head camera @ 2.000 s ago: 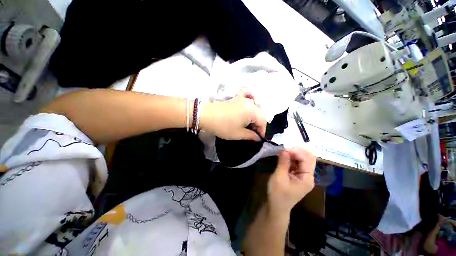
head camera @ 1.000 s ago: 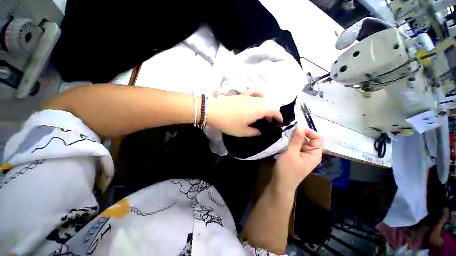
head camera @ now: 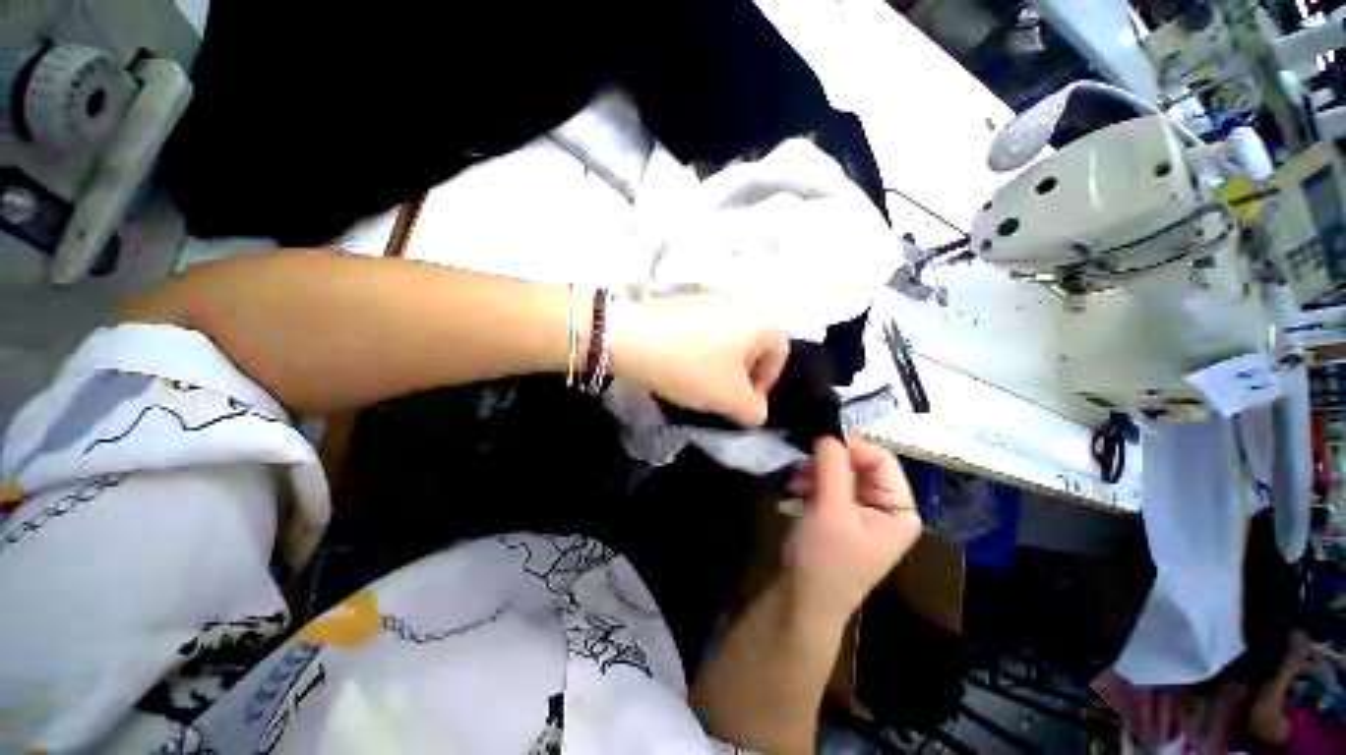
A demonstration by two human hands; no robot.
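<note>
The black garment (head camera: 517,89) lies in a heap over the table and down toward my lap. The white lining (head camera: 782,221) is crumpled on top of it, beside the machine. My left hand (head camera: 723,354), with bracelets at the wrist, has its fingertips closed on the black garment. My right hand (head camera: 853,509) pinches the edge of the black cloth close to the left hand, below the table edge. A light strip of cloth (head camera: 746,447) shows between the hands. The thread snips (head camera: 905,367) lie on the table, not held.
A white sewing machine (head camera: 1100,199) stands at the right. Black-handled scissors (head camera: 1110,447) lie near the table's right end. Another machine's handwheel (head camera: 71,96) is at the upper left. A measuring scale runs along the table edge (head camera: 1004,469). Part of a person shows at the lower right.
Since one second ago, my right hand has moved down and a little left with the cloth edge. The light strip has folded and bunched between the hands.
</note>
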